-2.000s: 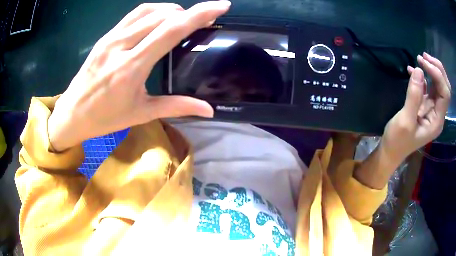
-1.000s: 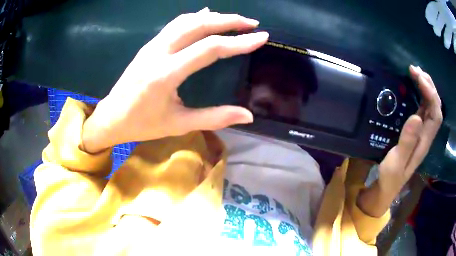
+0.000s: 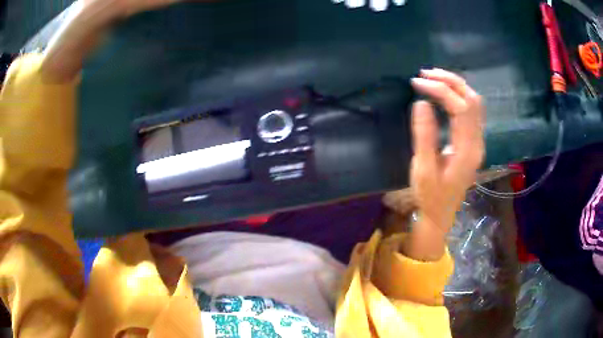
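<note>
The black video player unit [image 3: 284,155] lies face up on the dark green bench, slightly tilted, with its glossy screen at left and silver-ringed dial at right. A bright reflection crosses the screen. A dark strap runs right from its upper right corner. My left hand [image 3: 125,6] is at the top left, away from the unit, blurred and cut off by the top edge; its fingers do not show clearly. My right hand [image 3: 453,138] is right of the unit, fingers curled and apart from the thumb, beside the blurred dark strap, with nothing visibly held.
A red-handled tool [image 3: 552,49] and orange loops [image 3: 590,58] lie at the upper right, with a thin cord nearby. White glove fingers [image 3: 370,3] show at the top edge. Crumpled clear film [image 3: 476,244] is below the bench at right. Another person's dark clothing [image 3: 555,218] is at far right.
My left hand has left the unit and moved up and left. My right hand has come off the unit's right end. The unit appears further left and turned, as the view also shifted.
</note>
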